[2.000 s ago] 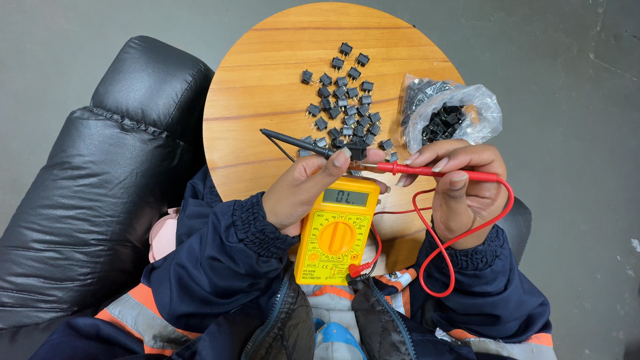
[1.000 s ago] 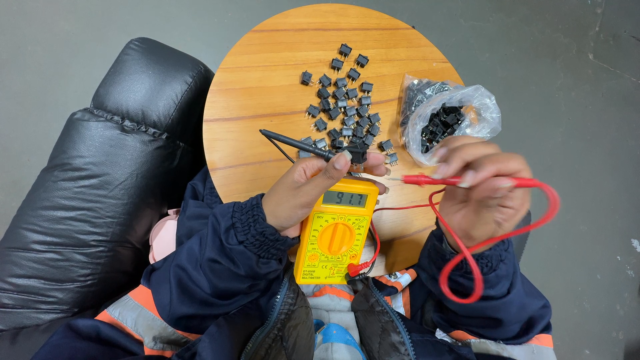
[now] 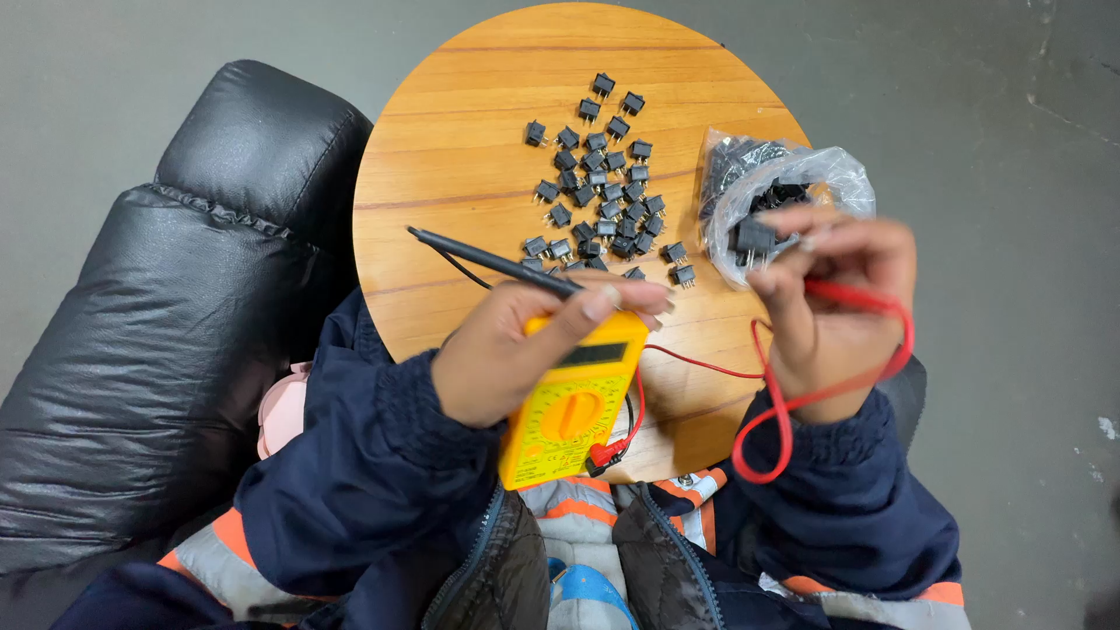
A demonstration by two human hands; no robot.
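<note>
My left hand point(image 3: 534, 337) holds the black test probe point(image 3: 490, 260) between thumb and fingers, its back end pointing up and left. Beneath that hand is a yellow digital multimeter point(image 3: 573, 418), tilted, its display partly covered by the fingers. My right hand point(image 3: 831, 306), somewhat blurred, pinches a black rocker switch point(image 3: 754, 236) with metal pins at its fingertips, in front of the plastic bag. The red test probe point(image 3: 847, 295) also lies in my right hand, its lead looping below. Several black rocker switches point(image 3: 610, 191) are spread over the table beyond my left hand.
A clear plastic bag point(image 3: 853, 179) of black switches stands at the right of the round wooden table point(image 3: 437, 157). To the left is a black padded leather seat point(image 3: 175, 350). Red and black leads run from the multimeter's lower right corner.
The black switch, earlier at my left fingertips, is now in my right hand. My right hand has moved away from my left hand, toward the bag. The multimeter has tilted.
</note>
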